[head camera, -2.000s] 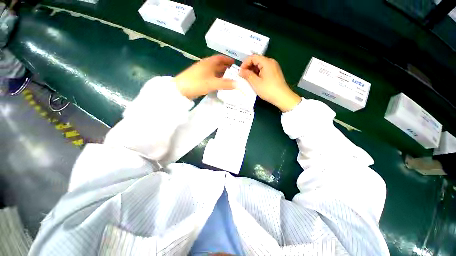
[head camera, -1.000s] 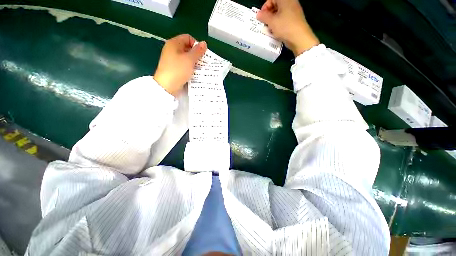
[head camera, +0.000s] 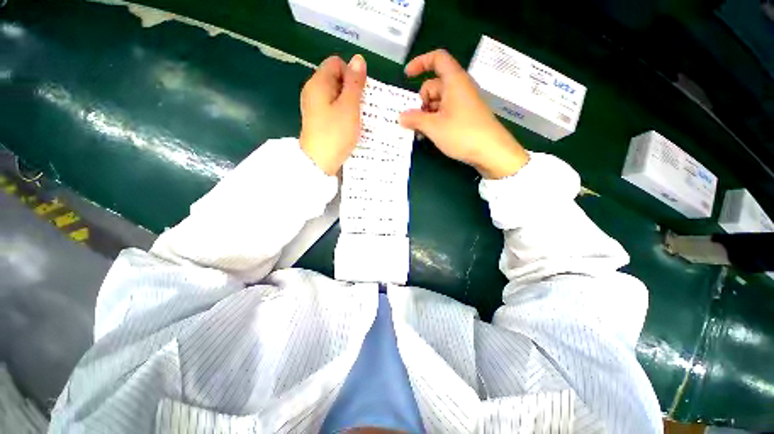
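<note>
The white label strip (head camera: 376, 182) with rows of short black print hangs from my left hand toward my body, its lower end blank. My left hand (head camera: 334, 114) pinches the strip's upper left edge. My right hand (head camera: 458, 119) is at the strip's upper right edge, fingers curled apart, thumb near the print. I see no sticker on its fingers. A white carton (head camera: 361, 24) with blue lettering lies beyond my hands, cut off by the top edge. Another white carton (head camera: 528, 87) lies beyond my right hand.
More white cartons (head camera: 670, 174) stand in a row on the dark green conveyor belt (head camera: 598, 127) to the right. A dark bar with a pale end (head camera: 696, 247) is at the right. The glossy green bench (head camera: 170, 127) has a worn pale edge. Yellow-black tape (head camera: 59, 216) marks the floor at left.
My right hand has come back from a carton to the strip. My left hand still holds the strip, now slightly farther right. The cartons lie at different places in view.
</note>
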